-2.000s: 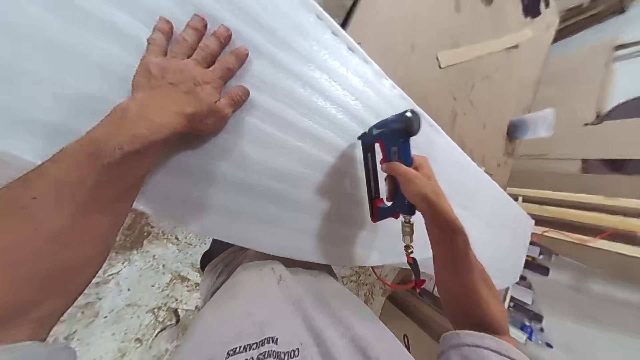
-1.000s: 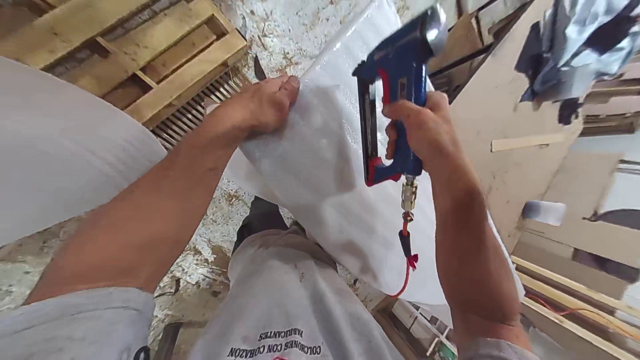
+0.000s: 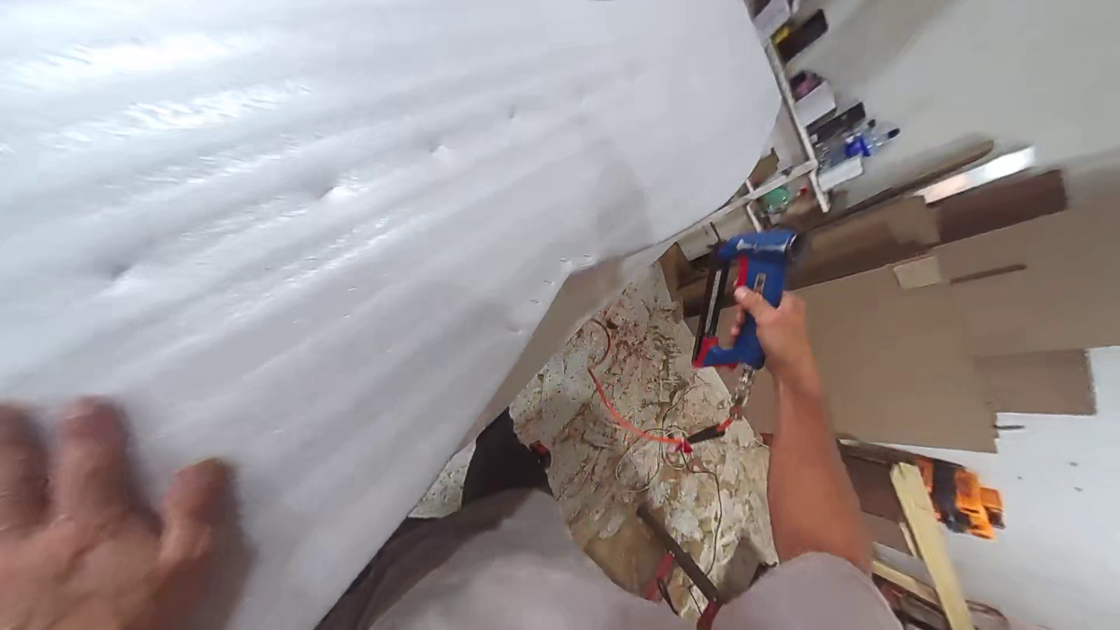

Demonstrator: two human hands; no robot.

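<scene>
A broad sheet of white foam (image 3: 350, 219) fills the upper left, with small dimples in a row and short marks near its lower right edge. My left hand (image 3: 114, 525) lies on the foam at the bottom left, fingers apart, partly outside the view. In my right hand (image 3: 774, 332) is a blue and red pneumatic stapler (image 3: 761, 280), held upright just off the foam's right edge. A fitting joins its handle to an orange air hose (image 3: 626, 426) that hangs over the floor.
Brown boards (image 3: 884, 350) lean at the right. A shelf frame (image 3: 796, 114) holding bottles and boxes stands at the upper right. An orange and black power tool (image 3: 962, 499) is at the lower right, near a wooden strip (image 3: 932, 542). The floor (image 3: 656, 350) is stained, with cables on it.
The view has swung strongly. My left hand, at the foam's edge one second ago, now rests on its surface with fingers spread. The stapler, over the foam earlier, is now beside its edge.
</scene>
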